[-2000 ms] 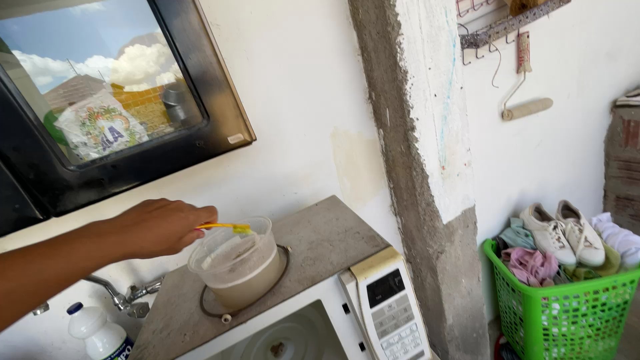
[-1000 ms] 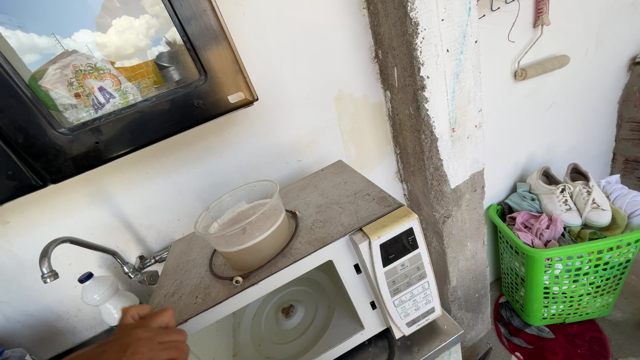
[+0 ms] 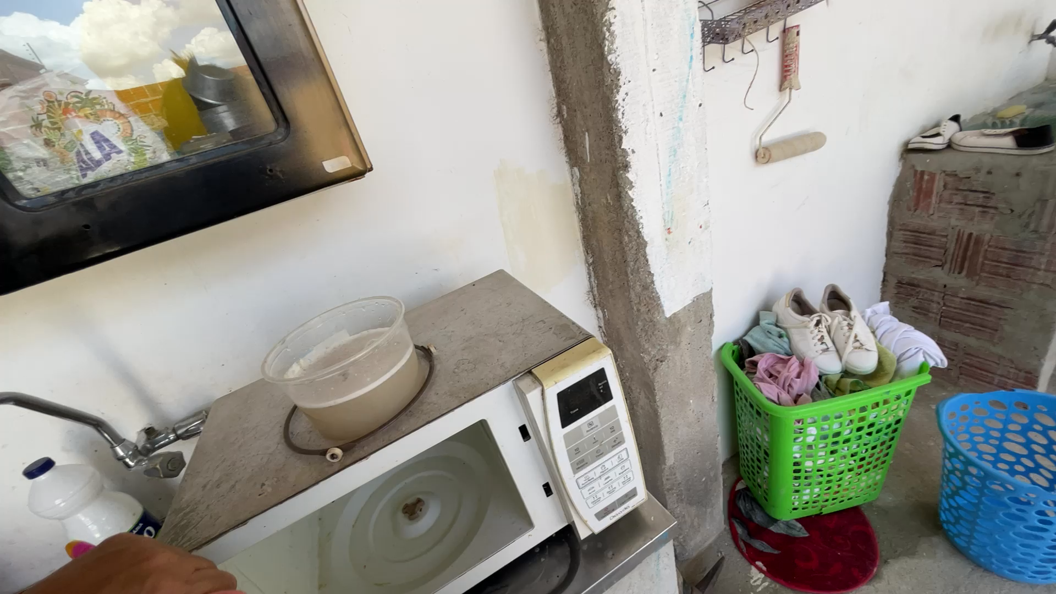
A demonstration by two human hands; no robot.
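My left hand (image 3: 136, 568) is at the bottom left edge, beside the open front of a white microwave oven (image 3: 462, 536). Its fingers look curled, but the frame cuts them off, so what they hold cannot be told. My right hand is out of view. On the microwave's dusty top stands a clear round plastic tub (image 3: 351, 371) with cloudy liquid, inside a thin ring with small rollers (image 3: 333, 454). The microwave's cavity (image 3: 417, 507) shows a stained floor. A white plastic bottle with a dark blue cap (image 3: 82, 499) is just behind my left hand.
A metal faucet (image 3: 136, 445) is at left, below a black-framed glass door (image 3: 322, 136). The microwave rests on a metal counter (image 3: 635, 536). Right of the concrete pillar (image 3: 615, 247) are a green basket (image 3: 813, 454) of clothes and shoes, a red mat (image 3: 833, 544) and a blue basket (image 3: 998, 487).
My left hand has moved from above the tub, where it held a small yellow brush, down to the lower left. The brush is no longer seen. The view has shifted, showing the blue basket.
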